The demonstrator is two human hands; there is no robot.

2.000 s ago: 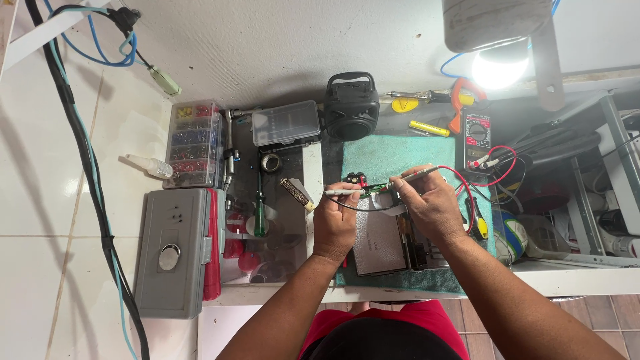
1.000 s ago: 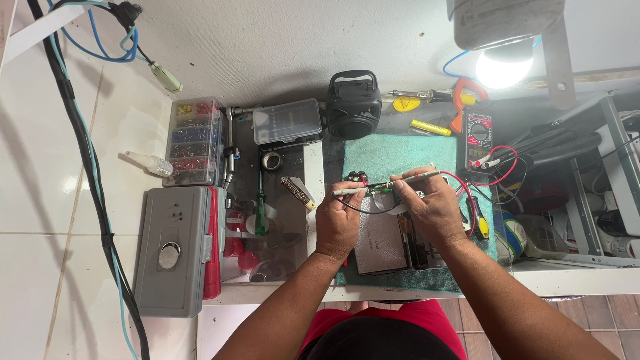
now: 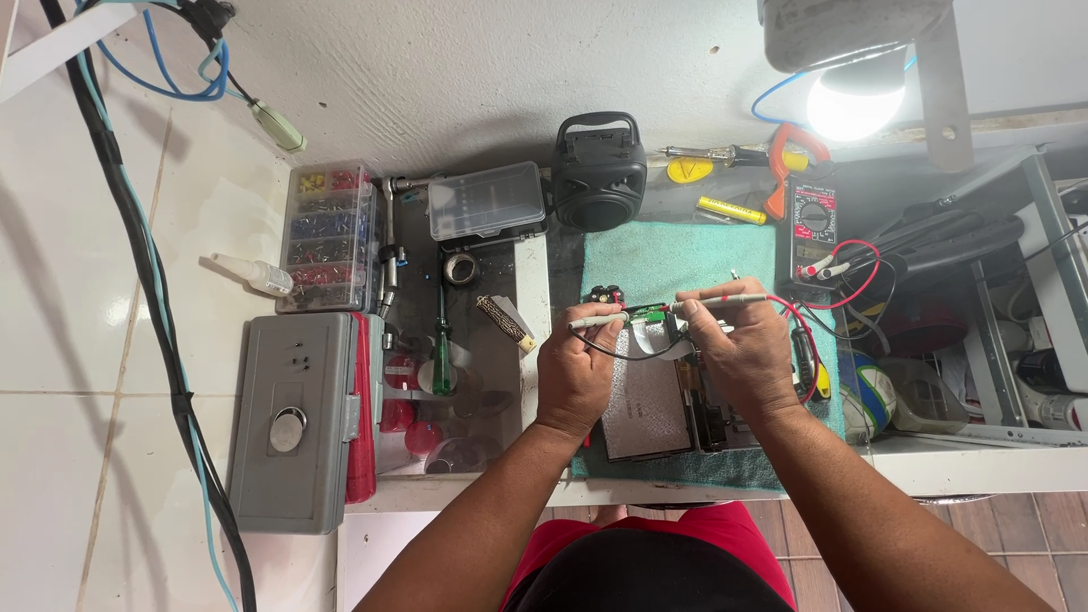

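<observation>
My left hand grips a multimeter probe with a black lead. In my right hand is a second probe, whose lead is red. Both probe tips point at a small green circuit board between the hands; whether they touch it cannot be told. Below the board, a device with a pale, textured flat panel and dark open inner parts lies on a teal towel. The leads run near the multimeter at the towel's right.
Behind the towel stand a black speaker, a soldering iron and a yellow cylinder. To the left are a green-handled screwdriver, a tape roll, a compartment box and a grey toolbox. A lit bulb hangs at upper right.
</observation>
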